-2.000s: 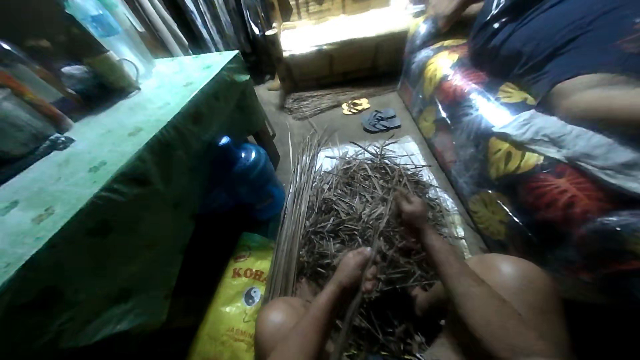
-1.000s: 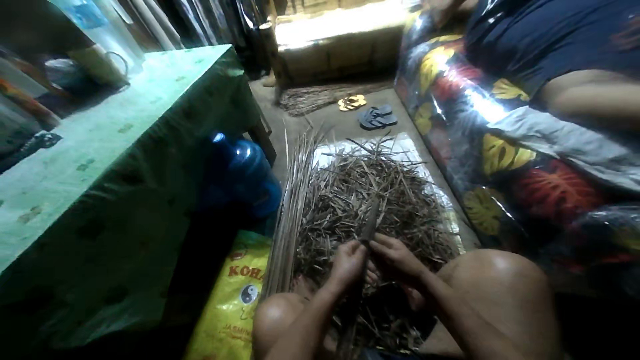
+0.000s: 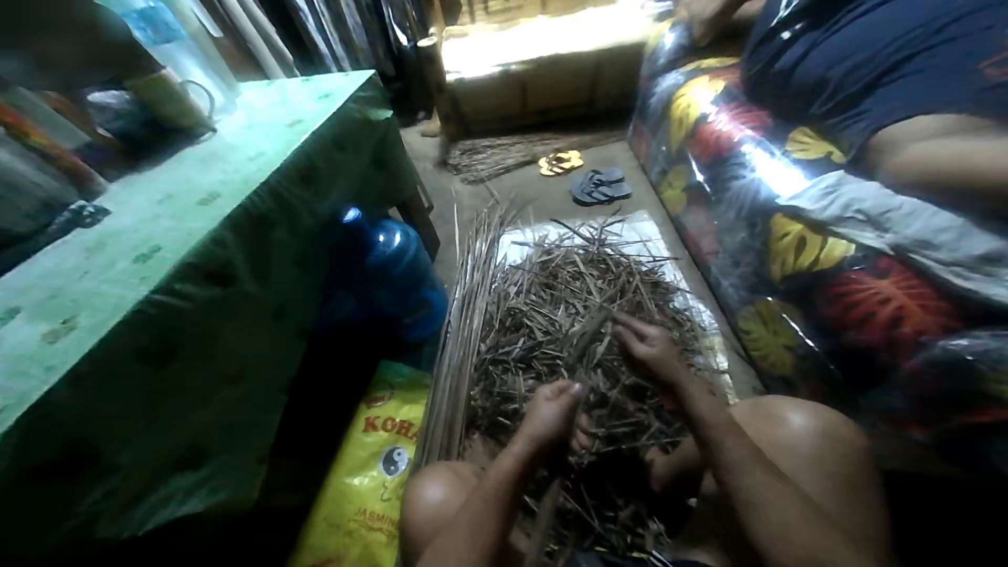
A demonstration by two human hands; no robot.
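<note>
My left hand (image 3: 554,413) is closed around a long, dry brown leaf strip (image 3: 584,340) between my knees. Further forward and to the right, my right hand (image 3: 647,346) pinches the same strip near its upper part. Below my left hand the strip runs down toward my lap. Under both hands lies a heap of short dried leaf pieces (image 3: 543,315) on a whitish sheet (image 3: 642,228). Along the heap's left side lies a bundle of long dry stalks or leaf ribs (image 3: 459,339).
A table with a green cover (image 3: 236,165) stands at left, a blue water jug (image 3: 402,276) beside it. A yellow sack (image 3: 370,472) lies by my left knee. At right, a person sits on a plastic-covered floral couch (image 3: 795,260). Gray flip-flops (image 3: 601,187) and yellow ones (image 3: 561,163) lie ahead.
My hands were close together on the strip one second ago. Now they are apart, with my right hand further forward and to the right.
</note>
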